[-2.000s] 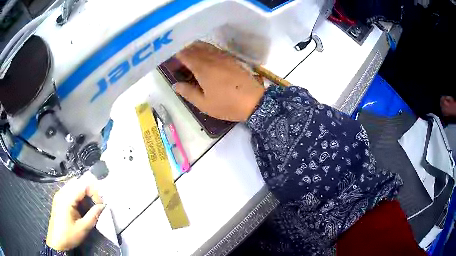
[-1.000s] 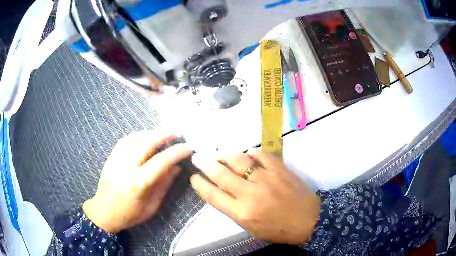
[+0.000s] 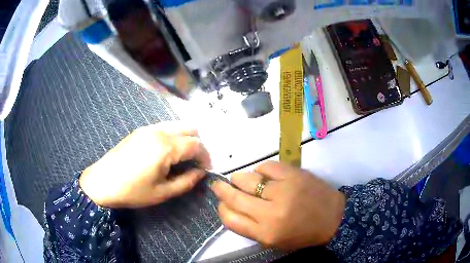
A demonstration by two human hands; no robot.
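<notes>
The dark grey striped panel [image 3: 77, 97] spreads over the left of the machine bed and down toward the front. My left hand [image 3: 149, 167] lies on it, thumb and fingers pinching its edge just in front of the needle area. My right hand [image 3: 278, 205], with a ring, pinches the same edge close beside the left fingertips. The fingers hide the gripped part of the edge. The presser foot area [image 3: 219, 90] is blurred by glare, beside a round dark attachment with a grey block [image 3: 257, 104].
A yellow strip [image 3: 291, 110] lies right of the needle area. Beside it are thread snips [image 3: 315, 100] with blue and pink handles, a lit smartphone [image 3: 364, 67], small brown card pieces [image 3: 403, 80] and a wooden stick [image 3: 418, 82]. A measuring tape [image 3: 433, 156] runs along the table edge.
My right hand has left the phone and come to the panel edge beside my left hand. The phone screen is now uncovered. The view has shifted toward the needle area.
</notes>
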